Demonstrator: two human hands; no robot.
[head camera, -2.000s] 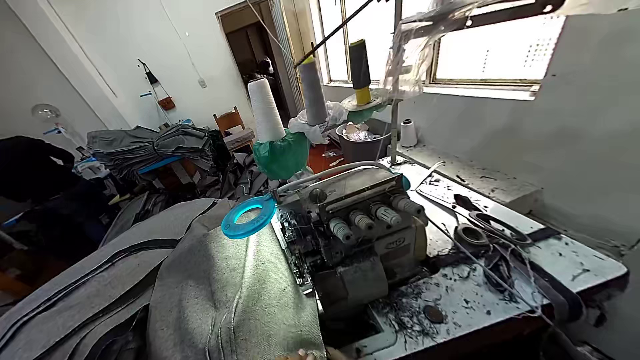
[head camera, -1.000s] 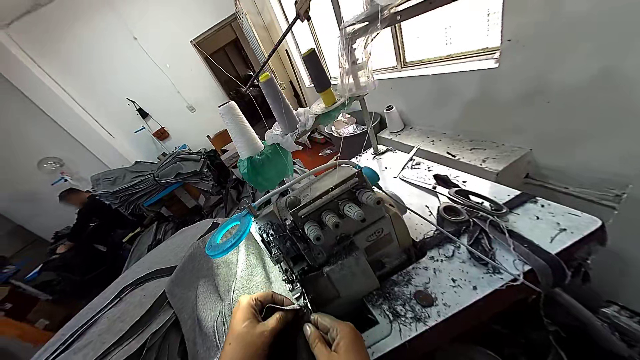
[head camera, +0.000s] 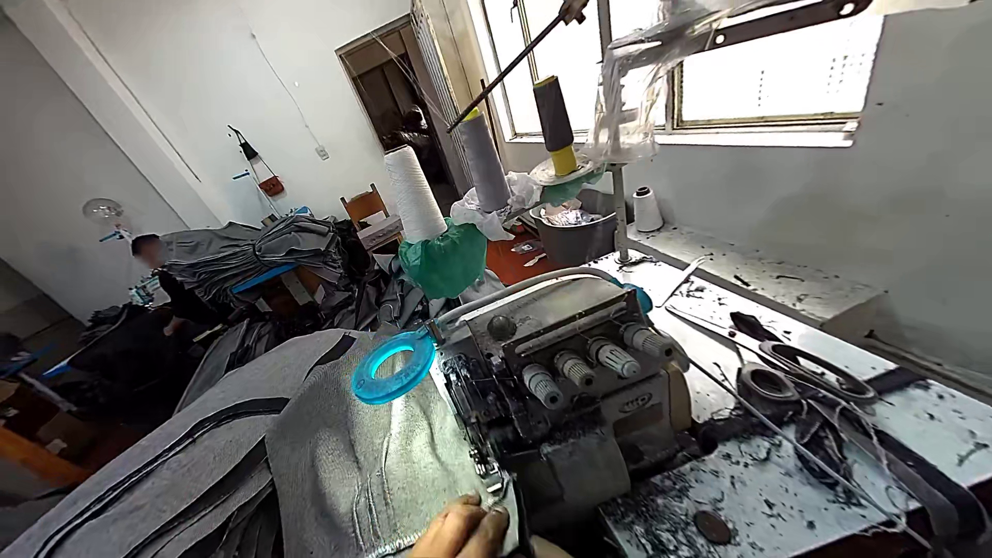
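Observation:
An overlock sewing machine (head camera: 573, 387) with several tension dials stands at the middle, its presser foot (head camera: 490, 474) over the edge of a grey knit fabric piece (head camera: 364, 465). My left hand (head camera: 465, 531) lies on this fabric at the bottom, just in front of the presser foot, fingers bent and pressing the edge. Of my right hand (head camera: 549, 549) only a small part shows at the bottom edge, beside the machine; its fingers are hidden. A blue ring lamp (head camera: 394, 368) lights the fabric from the machine's left side.
Stacked grey fabric pieces (head camera: 194, 434) lie at left. Thread cones, one a white cone (head camera: 415, 194), stand behind the machine. Lint, a tape roll (head camera: 767, 384), scissors (head camera: 818, 372) and fabric strips cover parts of the white table (head camera: 930, 418). A person (head camera: 174, 291) sits at far left.
Both hands were in fuller view by the presser foot one second ago, holding dark fabric. Now the left lies on the light grey piece and the right is mostly out of view.

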